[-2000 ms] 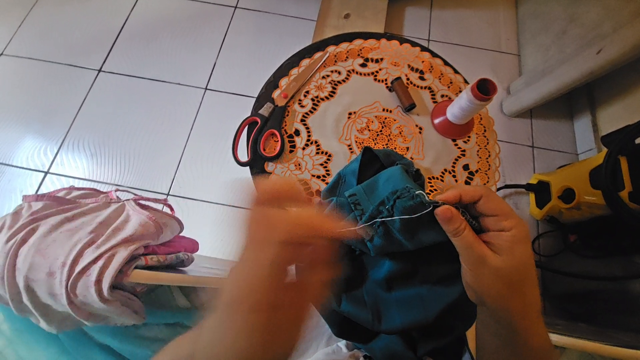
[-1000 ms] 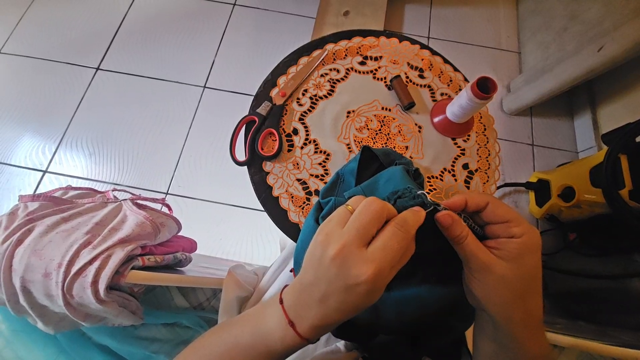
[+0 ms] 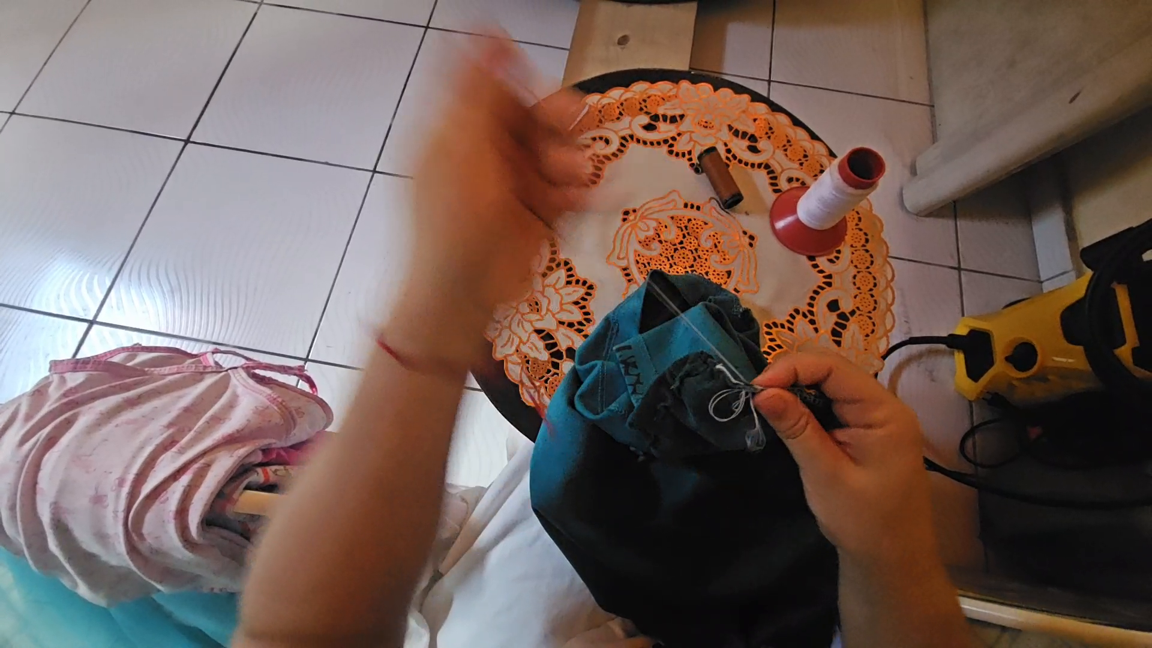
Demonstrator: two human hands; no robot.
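My right hand (image 3: 841,432) pinches the gathered edge of a dark teal cloth garment (image 3: 621,378) between thumb and forefinger. White thread (image 3: 733,400) lies in loops beside those fingertips, and one strand stretches up and left over the cloth. Raised over the left side of the round table, my left hand (image 3: 513,153) is blurred by motion; a short bit of thread shows near its fingers, but whether it holds a needle cannot be made out. The garment bears a row of dark stitches. Scissors seen earlier are hidden behind the left hand and forearm.
An orange-and-white cutwork doily (image 3: 783,279) covers the round table. On it are a cone of white thread (image 3: 832,202) and a small brown spool (image 3: 720,177). A yellow power tool (image 3: 1053,337) with black cable lies right. Pink patterned cloth (image 3: 153,468) hangs at the left.
My left hand has moved from the garment up and away over the table's left side. The right hand still pinches the cloth at about the same place.
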